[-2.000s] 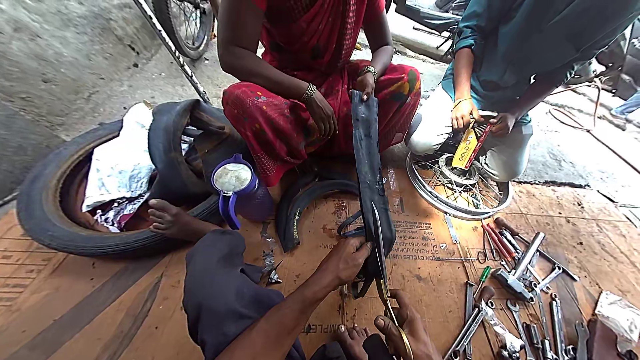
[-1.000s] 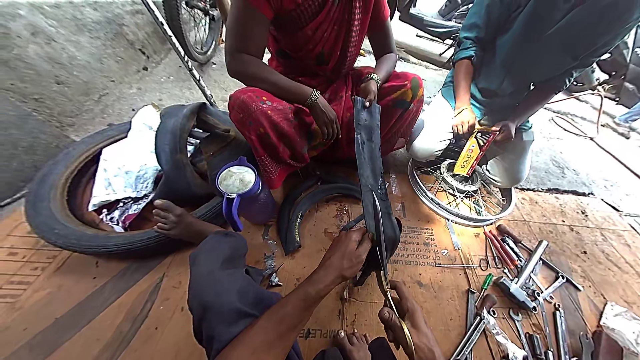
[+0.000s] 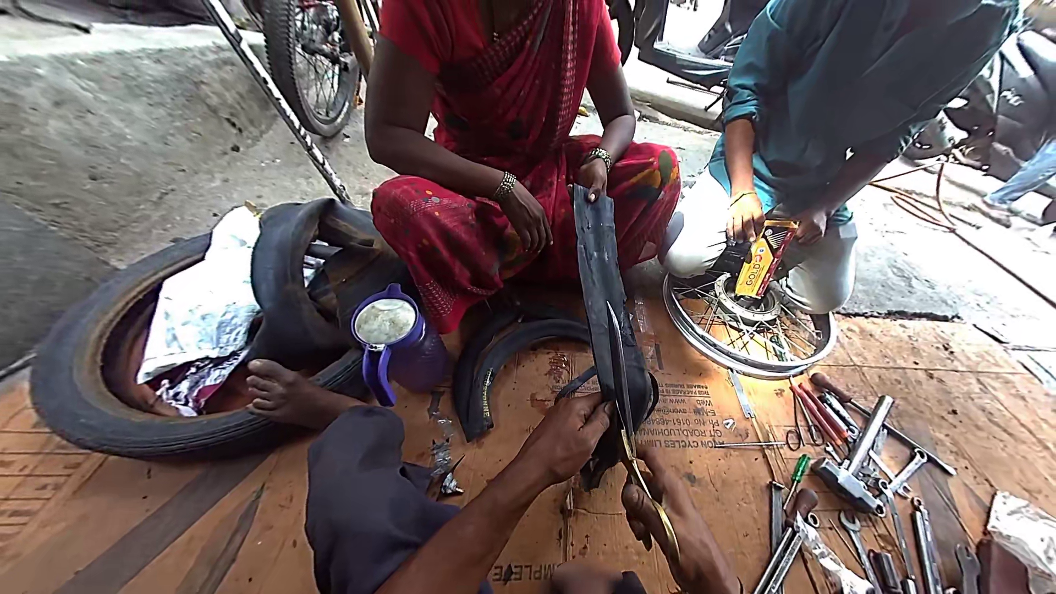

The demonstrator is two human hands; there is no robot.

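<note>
A long strip of black rubber inner tube (image 3: 600, 272) stretches from a co-worker's hand at its top end down to my hands. My left hand (image 3: 571, 437) pinches the tube's left edge near its lower part. In my right hand (image 3: 672, 520) are large scissors with yellow handles (image 3: 652, 495); their long blades lie along the rubber, pointing away from me. Whether the blades are parted is hard to tell. Below, more black rubber hangs in folds behind my fingers. A curved piece of black tyre (image 3: 495, 355) rests on the cardboard beyond my left hand.
At left lie a large tyre (image 3: 70, 412) and a purple jug (image 3: 412, 355). A co-worker in red squats ahead. Another, in teal, holds a yellow box (image 3: 763, 260) over a spoked wheel rim (image 3: 685, 330). A hammer (image 3: 850, 487), spanners and other tools lie at right on the cardboard (image 3: 272, 528).
The tube has shifted slightly, and the scissors stand at a somewhat different angle against it. Both my hands still hold the same things.
</note>
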